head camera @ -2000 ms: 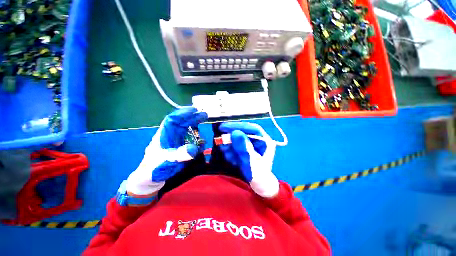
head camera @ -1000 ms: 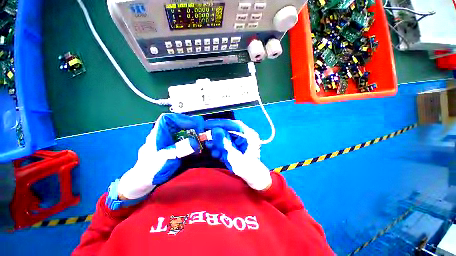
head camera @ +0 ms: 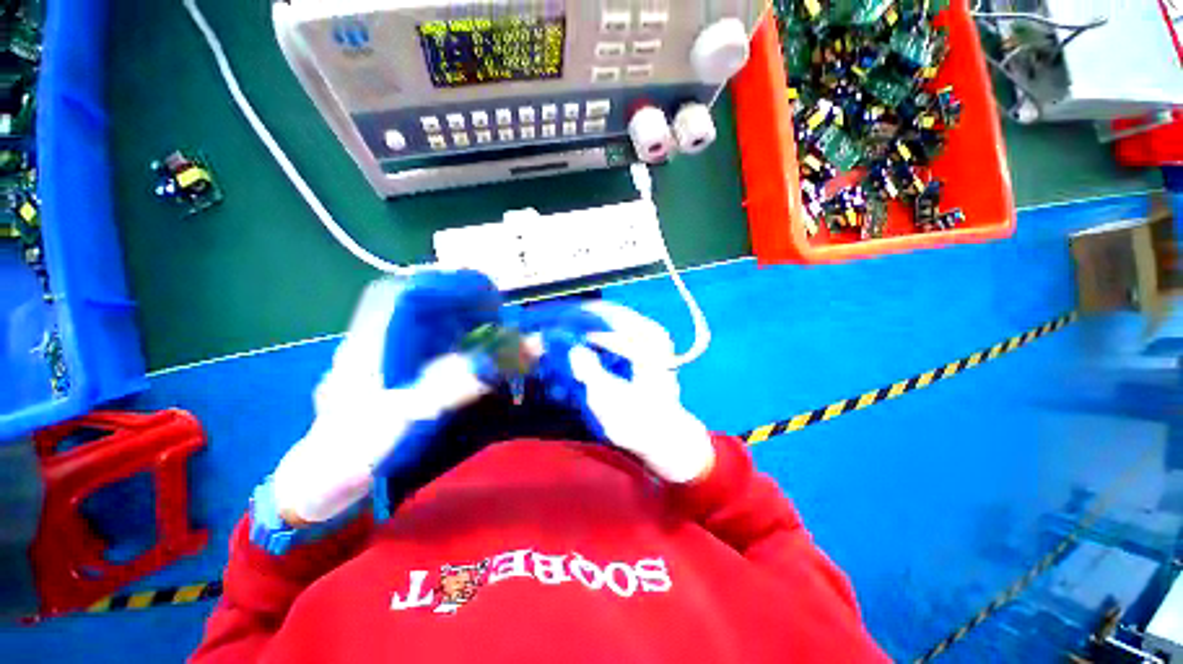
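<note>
My left hand (head camera: 422, 357), in a white glove with blue fingers, is blurred and holds a small green circuit board (head camera: 493, 348) above my lap. My right hand (head camera: 610, 370), gloved alike, is closed beside the board's right end. A small pale reddish piece (head camera: 531, 348) shows between its fingertips and the board; whether it touches the board is too blurred to tell. A white output lead (head camera: 680, 292) loops from the instrument's lower right to my right hand. The pale test instrument (head camera: 506, 117) shows yellow digits and two round terminals.
A white power strip (head camera: 551, 249) lies at the bench edge with a white cord (head camera: 266, 136). One circuit board (head camera: 186, 182) lies on the green mat. A blue bin (head camera: 97, 260) stands left, an orange-red bin (head camera: 772, 195) right, both holding boards. A red stool (head camera: 123, 499) stands lower left.
Compared with one second ago, my left hand has shifted a little left and blurred, still holding the board. My right hand has barely moved. The view has shifted slightly.
</note>
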